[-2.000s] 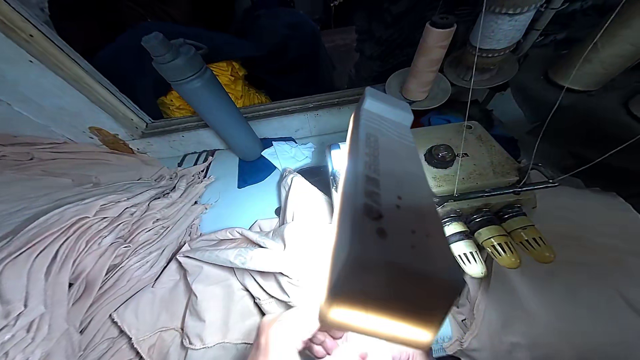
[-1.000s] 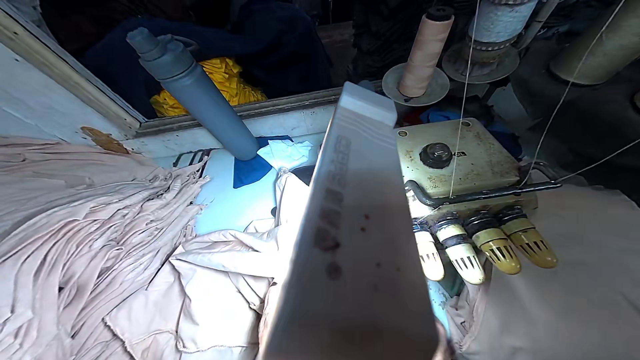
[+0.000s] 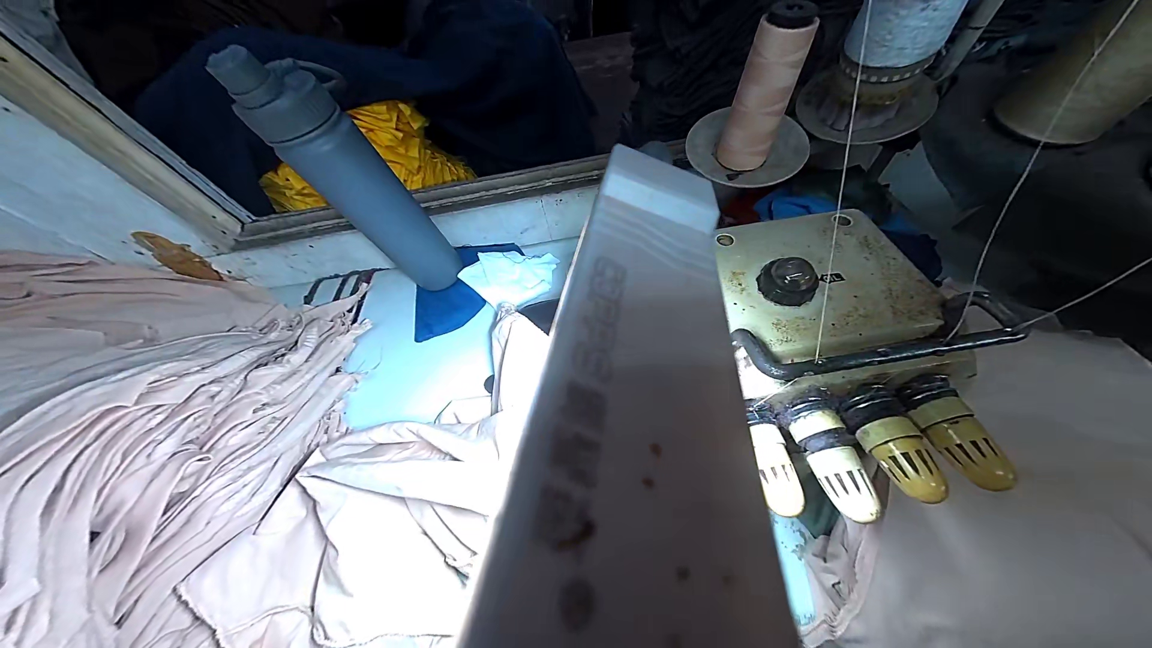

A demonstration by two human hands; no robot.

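Note:
Neither of my hands shows now. A long pale lamp housing (image 3: 648, 387) with faded lettering and brown spots stands large in the middle of the view and hides what lies behind it. Bright light falls on bunched beige fabric (image 3: 387, 513) to its left. Right of the housing is an overlock sewing machine (image 3: 828, 288) with a stained cream cover, a round oil-sight cap (image 3: 787, 281) and several yellowish thread-tension knobs (image 3: 900, 454) along its front. The needle area is hidden. More beige fabric (image 3: 1017, 504) lies at the right.
A grey bottle (image 3: 351, 171) leans over the wooden table edge, near yellow cloth (image 3: 396, 148). Layered beige pieces (image 3: 162, 432) are heaped at the left. Blue fabric (image 3: 450, 310) and a white scrap (image 3: 510, 276) lie behind. A peach thread cone (image 3: 768, 90) stands on a disc, with threads running down to the machine.
Two seconds ago fingers showed at the bottom, below the lamp housing; now none do. The housing has shifted left relative to the machine, and more of the tension knobs show.

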